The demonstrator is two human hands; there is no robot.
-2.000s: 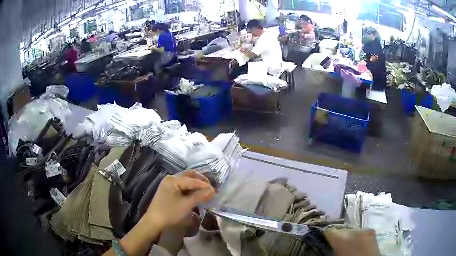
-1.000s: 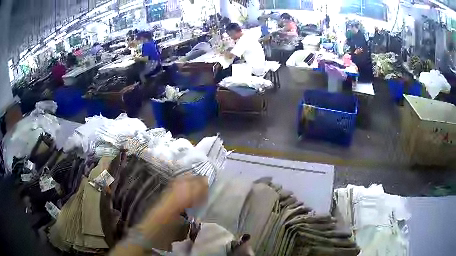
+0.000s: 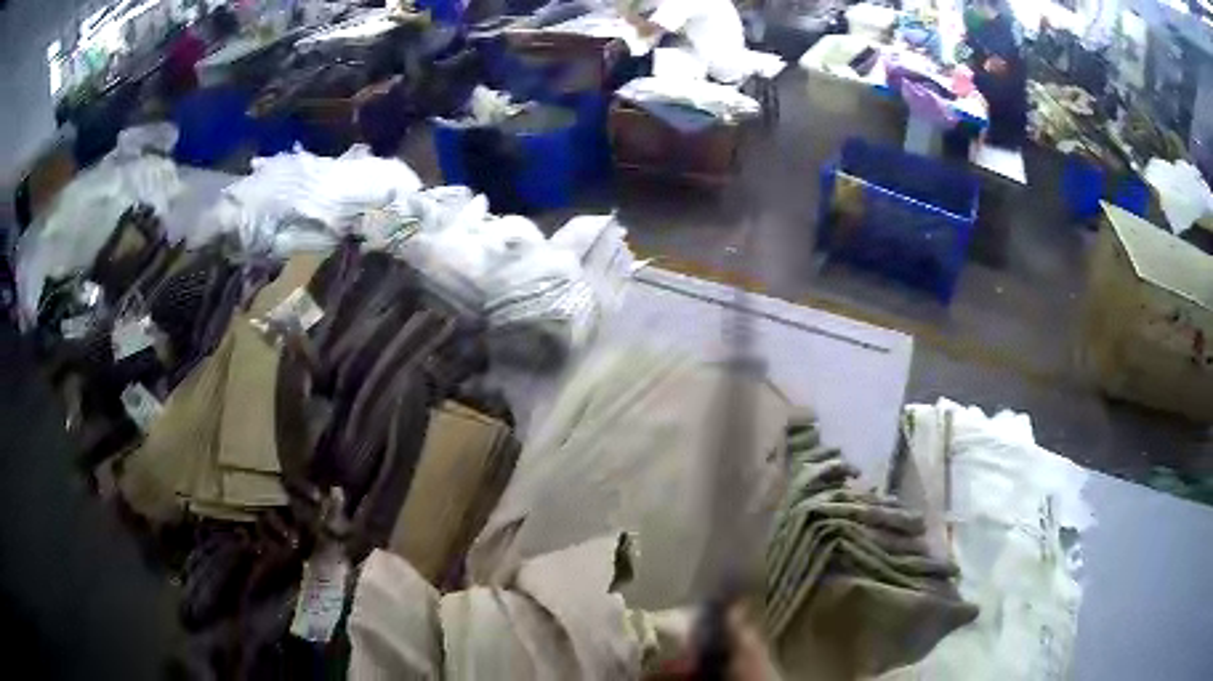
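Blurred fabric shears (image 3: 732, 479) stand nearly upright in front of the beige cut pieces (image 3: 625, 439), blade end up. Only a small blurred part of my right hand (image 3: 752, 649) shows at the bottom edge, around the shears' dark handle. Whether the blades are open cannot be told. Olive-brown folded pieces (image 3: 851, 545) fan out right of the beige face. Crumpled light beige pieces (image 3: 492, 632) lie at the bottom centre. My left hand is not in view.
Dark brown pieces (image 3: 379, 333), a tan bundle (image 3: 246, 426) and white bundles (image 3: 519, 273) are at left. A white pile (image 3: 1004, 519) is at right on the pale table (image 3: 825, 359). Beyond are a blue crate (image 3: 898, 220), a cream bin (image 3: 1157, 319) and people at tables.
The view has tilted down. My left hand has left the picture. The shears, out of view one second ago, now stand upright at centre. More beige cloth shows spread over the fanned stack.
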